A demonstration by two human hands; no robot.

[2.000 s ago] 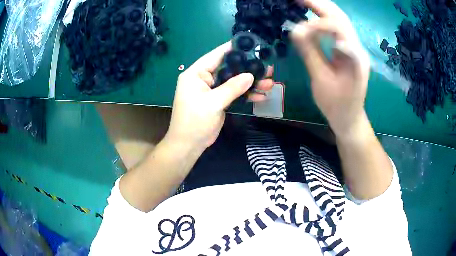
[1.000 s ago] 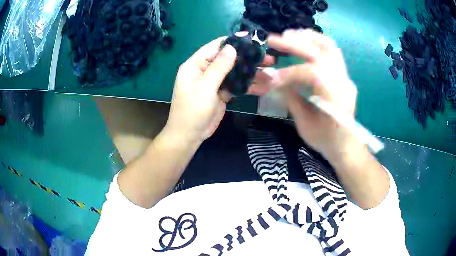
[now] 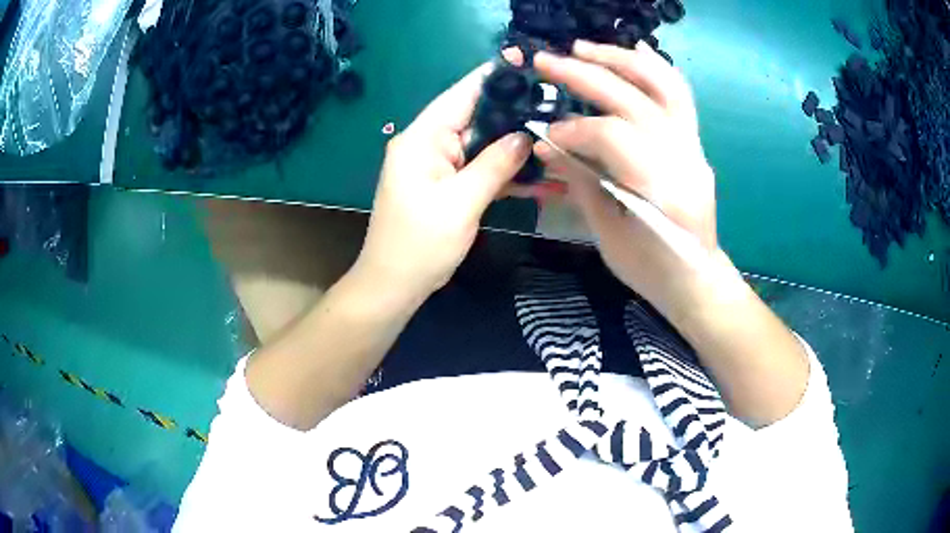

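Observation:
My left hand [image 3: 438, 182] grips a black moulded rubber sheet [image 3: 508, 92] with round cups, thumb on its near face. My right hand [image 3: 646, 167] holds a slim white-silver trimming tool [image 3: 658, 221]; its thin end lies at the sheet and its wide end runs back over the palm towards the wrist. The right fingertips are at the sheet's right edge and hide part of it. A heap of black rubber caps [image 3: 568, 23] lies just beyond the hands.
A heap of moulded sheets [image 3: 234, 83] lies at the left, with a clear plastic bag [image 3: 63, 78] at far left. Small flat black pieces [image 3: 880, 135] are heaped at the right. A pale card [image 3: 566, 221] lies at the table edge, partly hidden by my right hand.
My right hand has come in from the right to the sheet, and the tool has swung across the palm. The sheet has turned in my left hand.

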